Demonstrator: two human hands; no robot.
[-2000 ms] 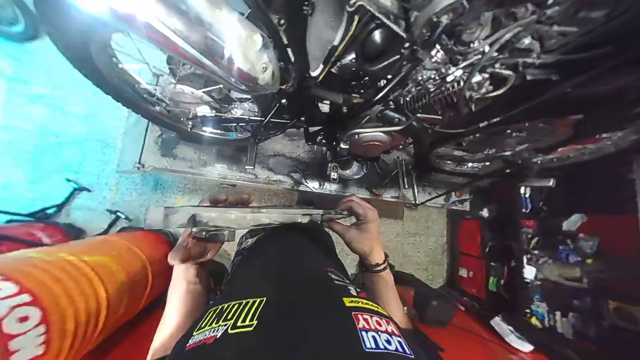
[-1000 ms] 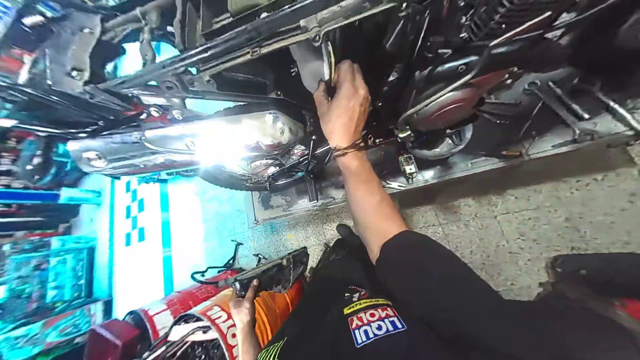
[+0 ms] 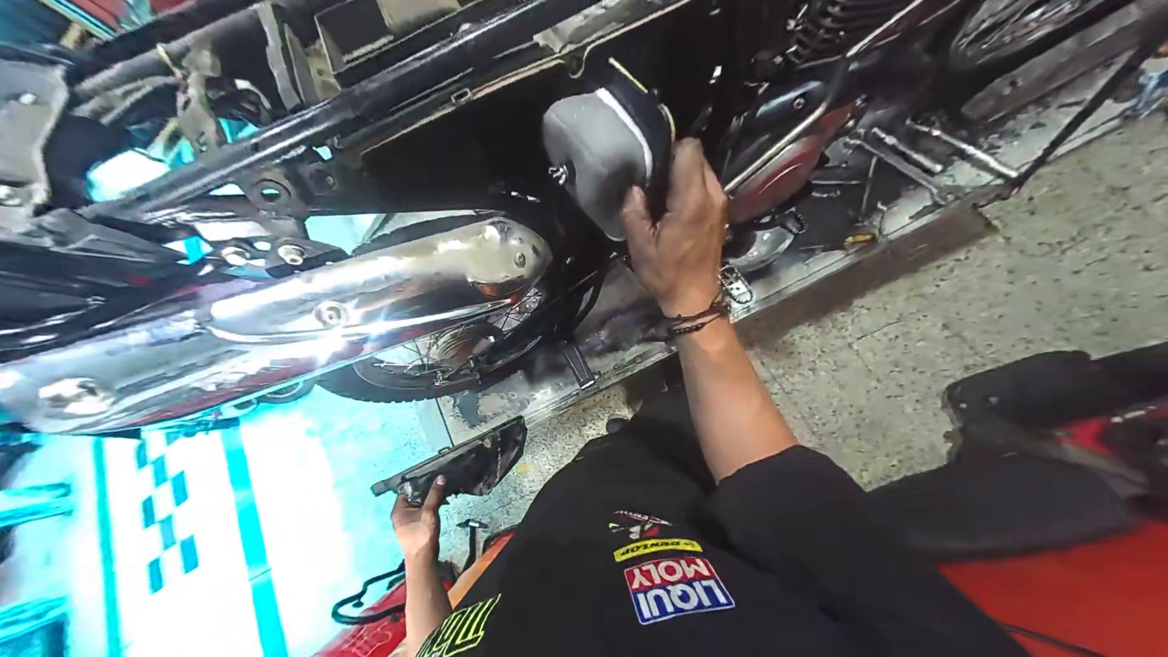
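Observation:
My right hand [image 3: 683, 228] grips the edge of a rounded grey cover [image 3: 595, 151] on the motorcycle, with the thumb on its near face and the fingers partly hidden behind it. Below and to the left, my left hand [image 3: 418, 527] holds a long dark panel-like part [image 3: 474, 461] by its left end, out over the floor. The motorcycle's frame rail [image 3: 365, 105] runs above the grey cover. A shiny chrome exhaust silencer [image 3: 383, 301] lies to the left of my right hand.
The motorcycle stands over a metal platform [image 3: 803, 274], where several metal tools or rods [image 3: 912, 160] lie to the right. A spoked wheel [image 3: 438, 360] is beneath the silencer. At lower right are a black seat [image 3: 1004, 511] and red bodywork [image 3: 1068, 584].
Two seconds ago both hands held the long part; now only my left hand does. My right hand has moved up to the grey cover. The view has shifted closer to the motorcycle.

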